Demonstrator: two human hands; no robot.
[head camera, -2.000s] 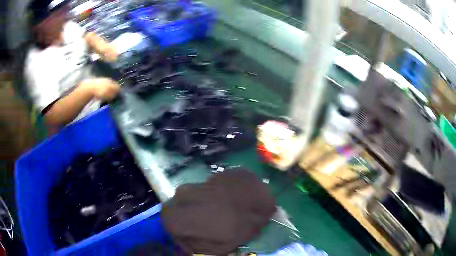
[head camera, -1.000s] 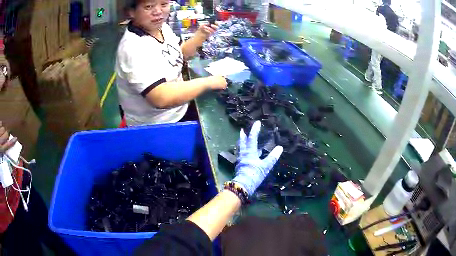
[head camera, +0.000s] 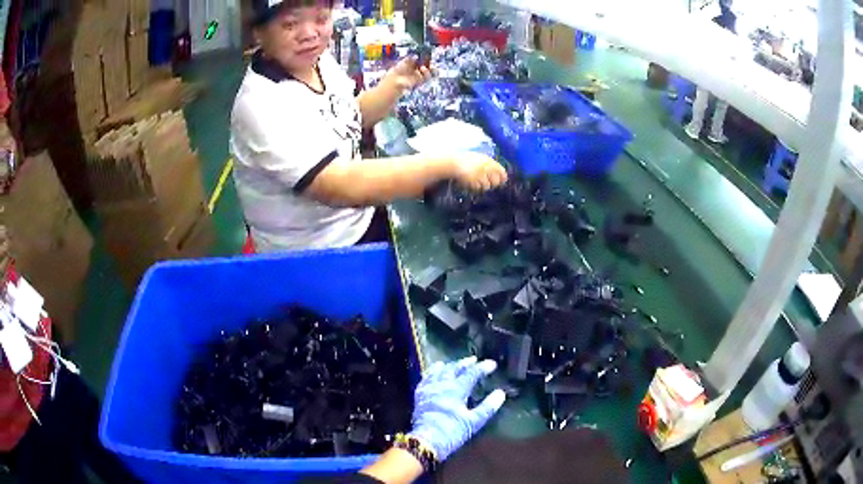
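A pile of black power adapters (head camera: 568, 326) with thin cables lies on the green bench (head camera: 681, 255). My left hand (head camera: 452, 406), in a blue-white glove, is at the pile's near left edge, fingers apart, with nothing seen in it. More adapters (head camera: 303, 378) fill the large deep blue bin (head camera: 255, 274) left of the bench. A dark brown-black cloth or cap (head camera: 539, 458) shows at the bottom edge, right of my hand. My right hand is out of the picture.
A person (head camera: 303, 142) stands across the bin, one hand over the pile's far end. A blue basket (head camera: 568, 151) sits beyond. At right are a white post (head camera: 785, 217), a white-red box (head camera: 674, 406), a white bottle (head camera: 776, 388) and a wooden board (head camera: 724, 435). Cartons (head camera: 142, 170) stand left.
My left hand came into view after the first frame, then drew back toward me from the pile. The view swung left, then steadied. The other person's lower hand moved right, over the pile.
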